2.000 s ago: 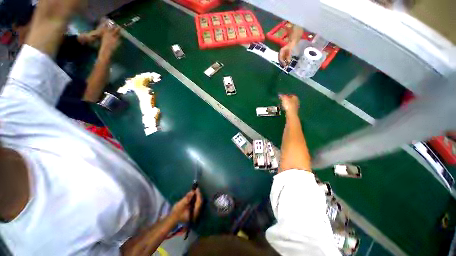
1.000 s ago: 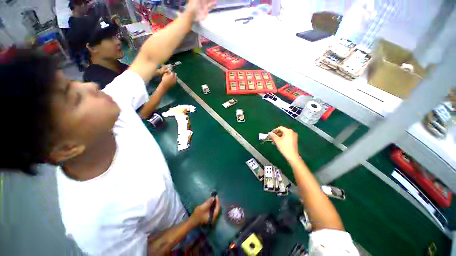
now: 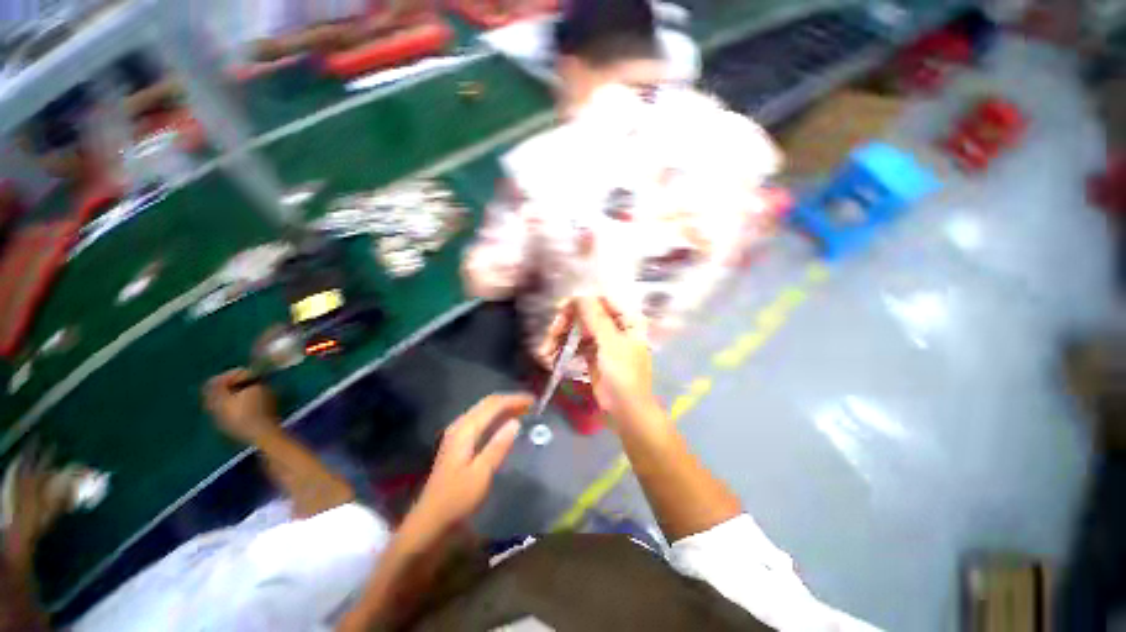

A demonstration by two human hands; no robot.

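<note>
My right hand is in the middle of the view, its fingers closed round the upper end of a thin silvery strip or tool, blurred. The strip slants down to my left hand, whose fingertips are by its lower end; whether they grip it is too blurred to tell. A small round whitish spot shows just below that end. Both hands are in the air, away from the green bench.
A person in a pale top is just beyond my hands. Another person's hand is over the green bench at left. Pale units are heaped there. A blue stool-like object stands on the grey floor at right.
The view has swung right, from bench and shelf towards floor and aisle. My right hand has left the belt, where it held a small pale unit. My left hand has come into view.
</note>
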